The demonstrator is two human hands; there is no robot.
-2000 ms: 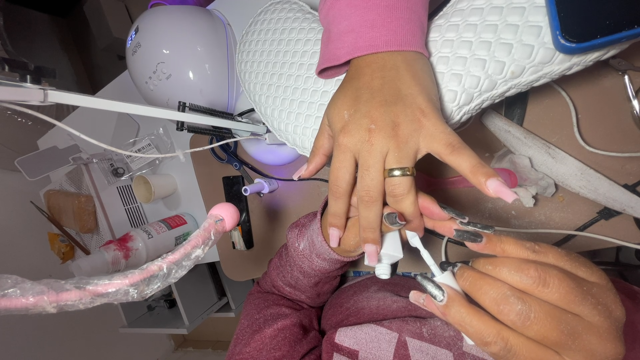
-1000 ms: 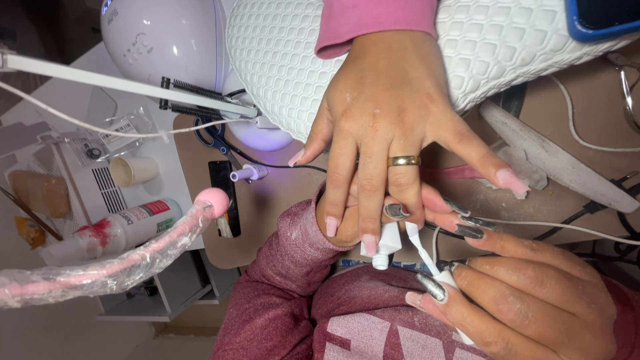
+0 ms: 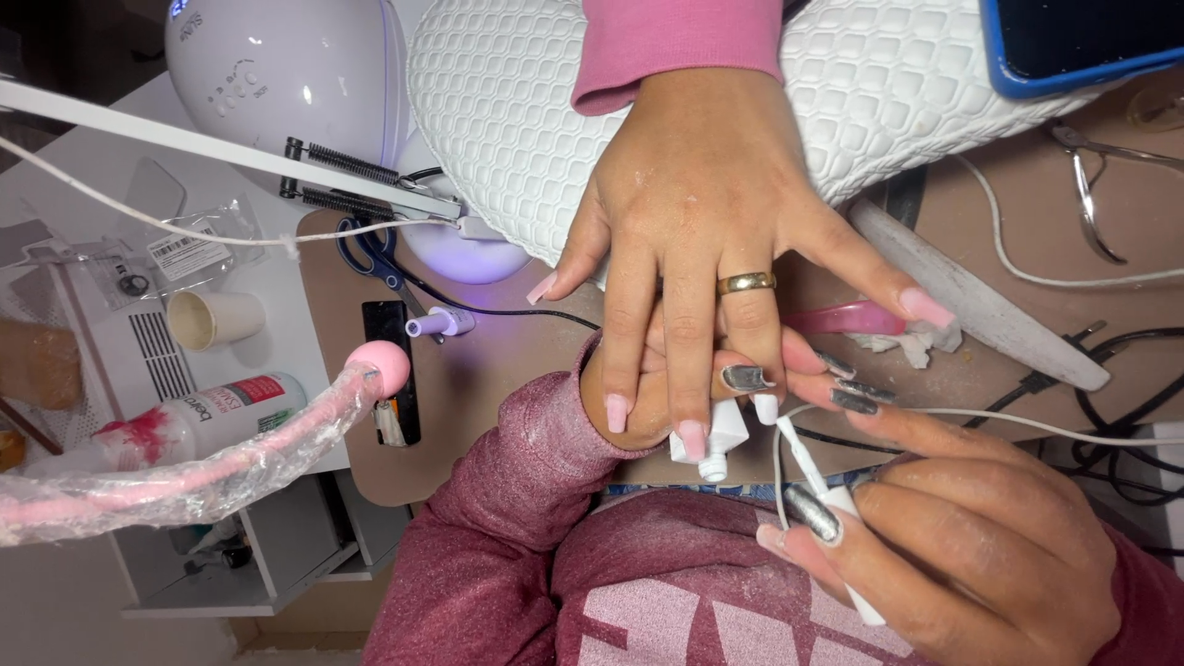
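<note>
My left hand (image 3: 647, 393) lies partly hidden under another person's hand (image 3: 698, 203), its thumb against that person's ring finger beside a gold ring (image 3: 746, 283). It also holds a white polish bottle (image 3: 726, 430), its neck pointing down in the picture. The ring finger's nail (image 3: 766, 408) is white; the other visible nails of that hand are pink. In my right hand (image 3: 971, 546) is the white cap of a polish brush (image 3: 805, 458). The white brush tip is just beside the white nail. Whether they touch, I cannot tell.
A quilted white cushion (image 3: 518, 120) supports the other person's arm. Around it are a nail lamp (image 3: 287, 83), scissors (image 3: 375, 254), a lilac bottle (image 3: 442, 322), a nail file (image 3: 980, 296), nippers (image 3: 1082, 190) and a phone (image 3: 1082, 42). A plastic-wrapped pink arm (image 3: 222, 472) juts in from the left.
Both my hands keep their holds on the bottle, the finger and the brush. The white ring-finger nail shows more plainly now, close to the brush tip.
</note>
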